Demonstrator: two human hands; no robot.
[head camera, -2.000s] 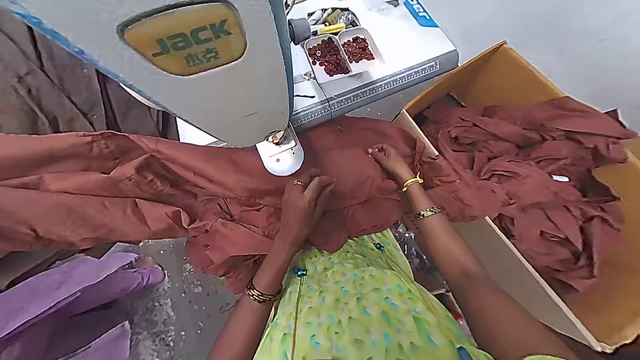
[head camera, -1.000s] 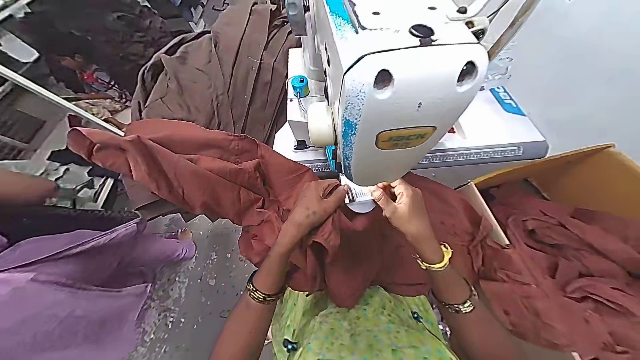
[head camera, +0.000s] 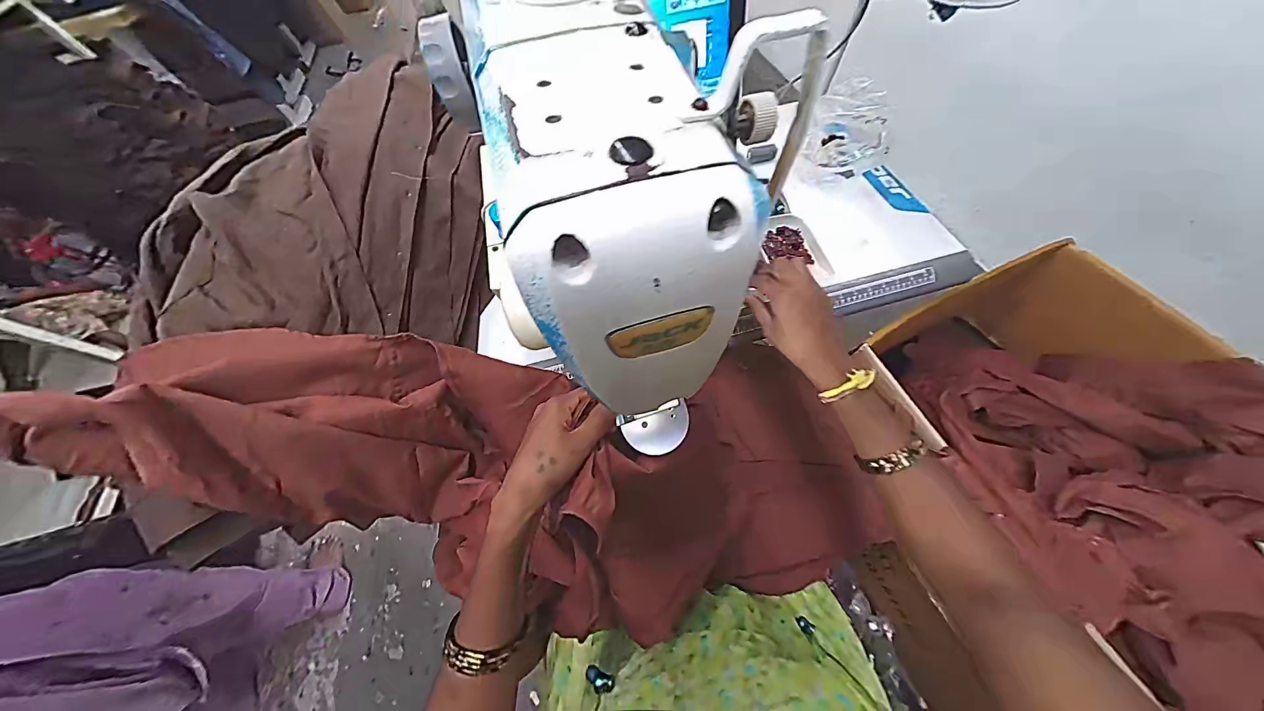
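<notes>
A white Jack button-sewing machine (head camera: 642, 286) stands over a reddish-brown garment (head camera: 681, 504) spread across the lap and under its head. My left hand (head camera: 561, 444) grips the garment's fabric just left of the machine's round white foot area (head camera: 654, 429). Right of the machine head, my right hand (head camera: 795, 311) reaches to a small white tray (head camera: 816, 247) holding dark red buttons (head camera: 787, 244). Its fingertips are partly hidden by the machine and the tray's edge, so whether they hold a button does not show.
An open cardboard box (head camera: 1062, 296) at the right holds more reddish-brown garments (head camera: 1136, 474). Brown cloth (head camera: 326, 217) is piled left of the machine. Purple fabric (head camera: 118, 642) lies at lower left. A clear plastic bag (head camera: 849, 133) is on the white machine table (head camera: 889, 227).
My right hand has moved from beside the needle area to the button tray. My left hand stays by the needle area on the garment. The view has shifted.
</notes>
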